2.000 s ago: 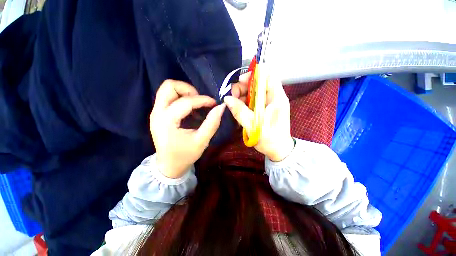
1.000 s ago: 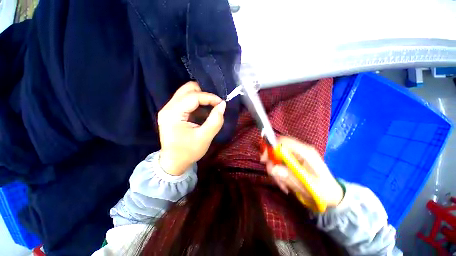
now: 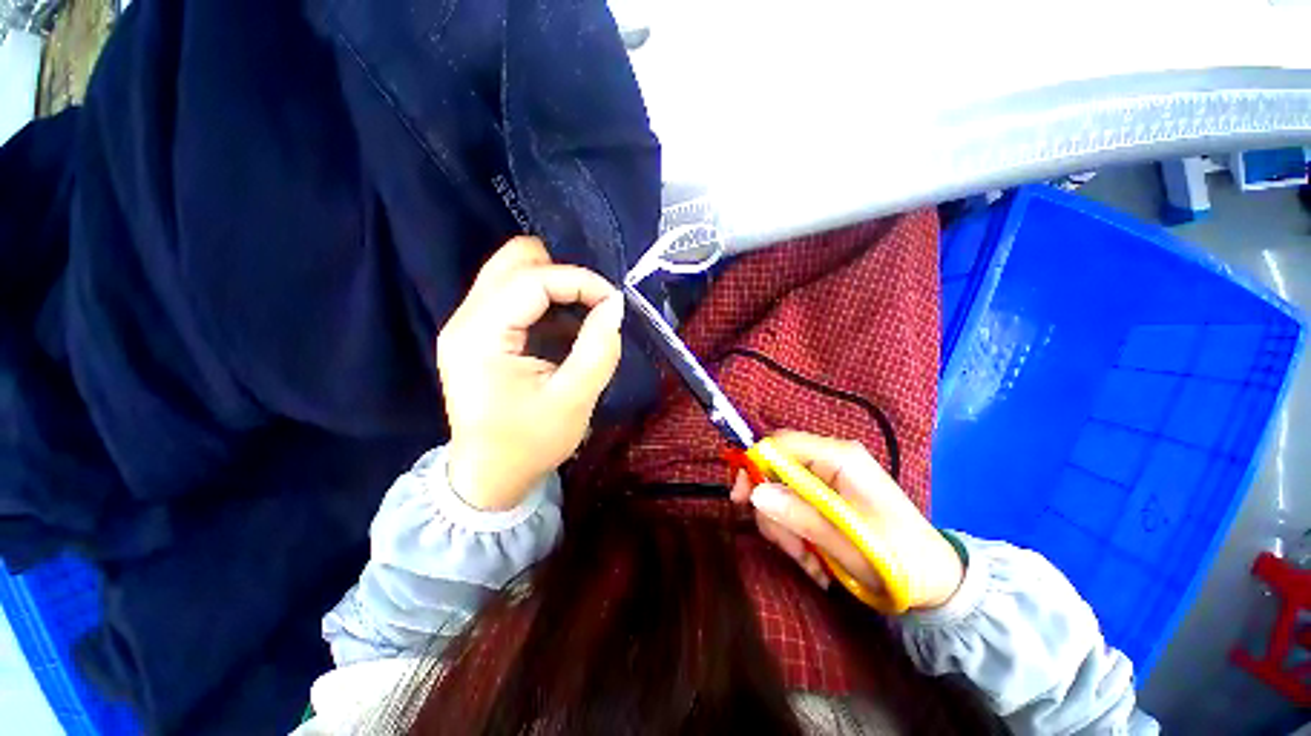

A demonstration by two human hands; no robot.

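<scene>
The navy garment (image 3: 273, 216) lies over the table's left side and my lap. My left hand (image 3: 525, 367) pinches its edge at the base of a white cord loop (image 3: 690, 247), between thumb and forefinger. My right hand (image 3: 848, 518) holds the scissors (image 3: 827, 521) by their yellow and red handles. The silver blades point up and left, and their tips are at my left fingertips by the base of the loop. The blades look nearly closed. The exact spot between the fingertips is hidden.
The white table (image 3: 863, 86) with a ruled tape (image 3: 1150, 122) along its curved front edge is ahead and right. A blue crate (image 3: 1121, 403) stands at the right, with red metal parts (image 3: 1280, 633) beyond it. Another blue crate (image 3: 43, 633) shows at lower left. A red checked apron (image 3: 848, 316) covers my lap.
My right hand has moved down and right from the cord, and the scissors have turned so their blades reach my left fingertips. My left hand keeps its pinch. The garment has shifted slightly left.
</scene>
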